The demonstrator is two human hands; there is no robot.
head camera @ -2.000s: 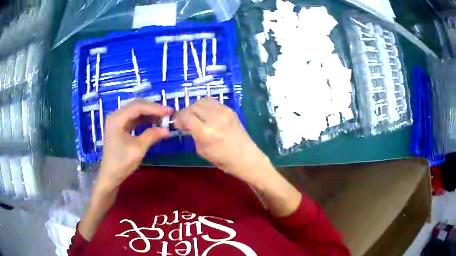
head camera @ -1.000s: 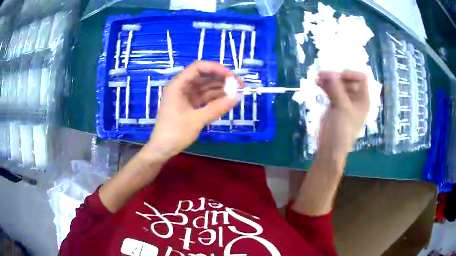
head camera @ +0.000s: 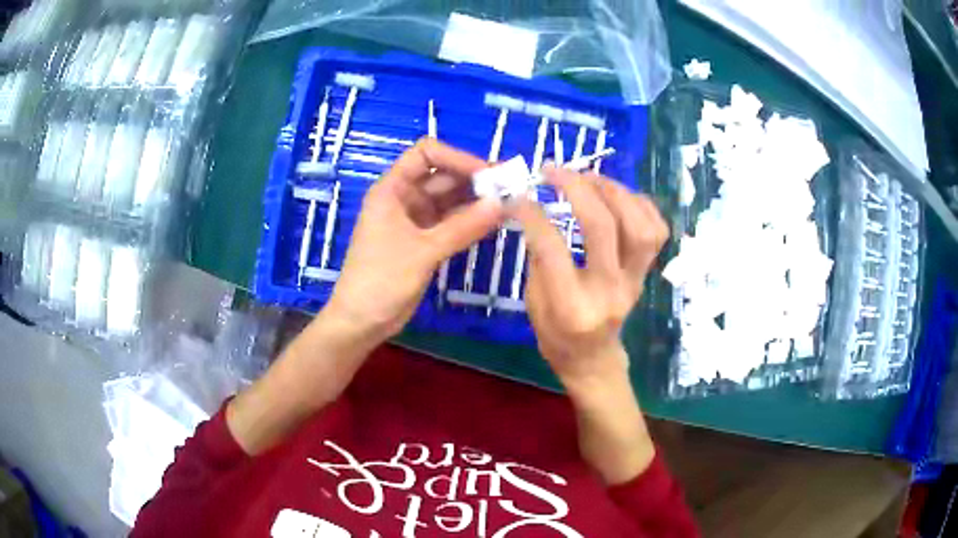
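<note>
My left hand (head camera: 394,236) holds a small white part (head camera: 502,180) between thumb and index finger, above the blue parts tray (head camera: 275,226). My right hand (head camera: 594,252) meets it from the right, its fingertips at the part's right side. A thin white rod (head camera: 590,160) sticks out to the right past my right fingers; its inner end is hidden by them. T-shaped parts (head camera: 326,231) lie in rows in the tray. A bright heap of small white parts (head camera: 751,242) lies right of my right hand.
A narrow clear tray (head camera: 877,284) of small parts stands right of the heap. Stacked clear trays (head camera: 110,168) with white blocks stand at the left. A plastic bag (head camera: 630,47) and white slip (head camera: 488,44) lie beyond the blue tray. A cardboard box (head camera: 756,489) is below.
My right hand has moved left from over the white heap to meet the part at my left fingertips. The view has shifted, so the trays sit lower and farther right.
</note>
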